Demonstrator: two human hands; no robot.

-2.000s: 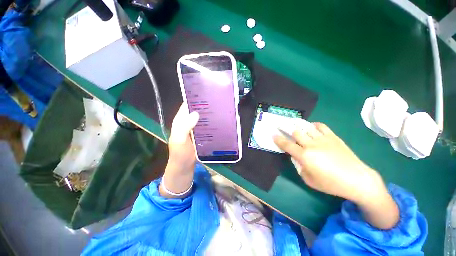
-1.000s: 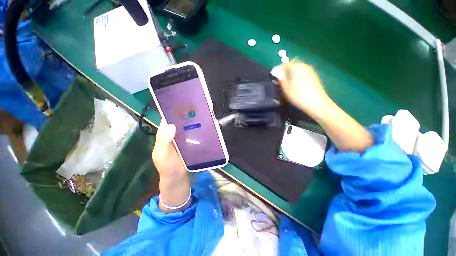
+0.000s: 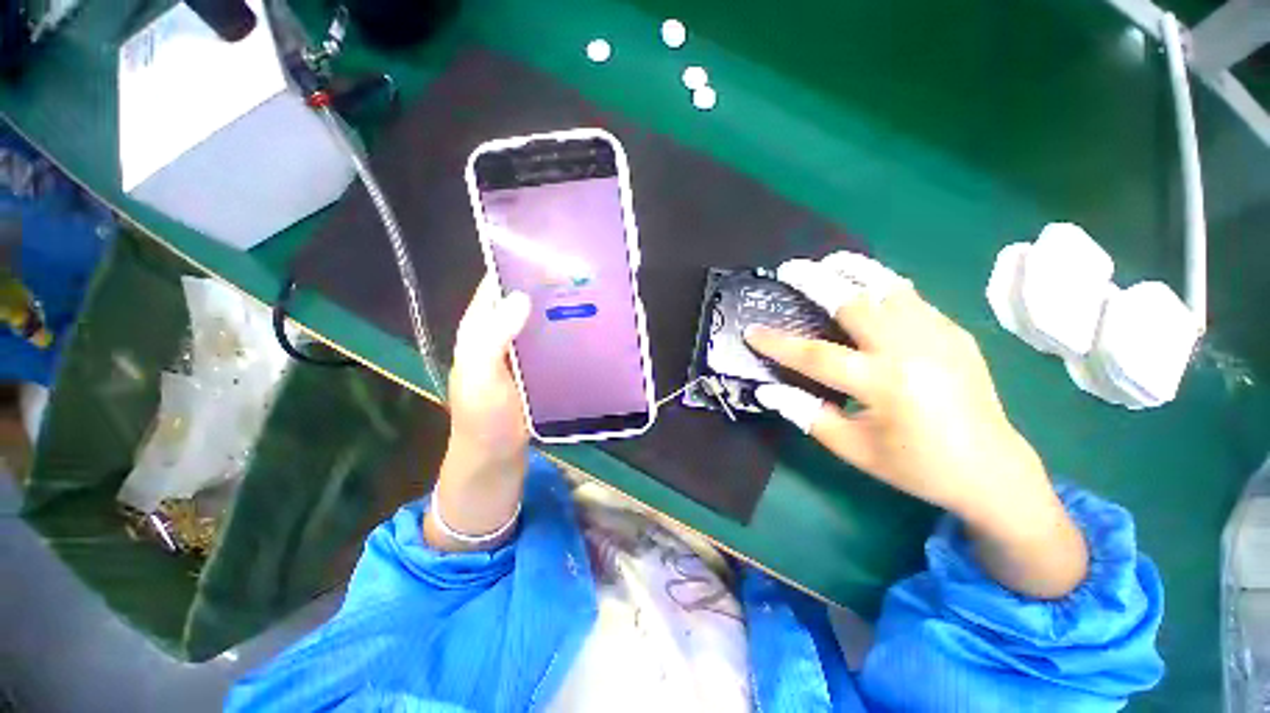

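Note:
My left hand (image 3: 486, 404) holds a smartphone (image 3: 573, 300) in a white-edged case upright over the black mat. Its screen is lit pinkish with a small blue button. My right hand (image 3: 905, 390) is on a black housing (image 3: 756, 329) with a printed back, just right of the phone, fingers spread over it and around its right side. White finger cots cover some fingertips. A thin light wire or strip shows at the housing's lower left. What lies under the housing is hidden.
The black mat (image 3: 557, 105) lies on the green bench. Four small white discs (image 3: 696, 78) are at the back. White scalloped stacks (image 3: 1107, 323) stand at right. A white box (image 3: 223, 119) and metal-sheathed cable (image 3: 386, 223) are at left, above a green bin (image 3: 265, 515) with scraps.
My right hand came off the white-covered board, reached to the back of the mat, and is now on the black housing at the board's former place. The phone's screen changed; my left hand still holds it.

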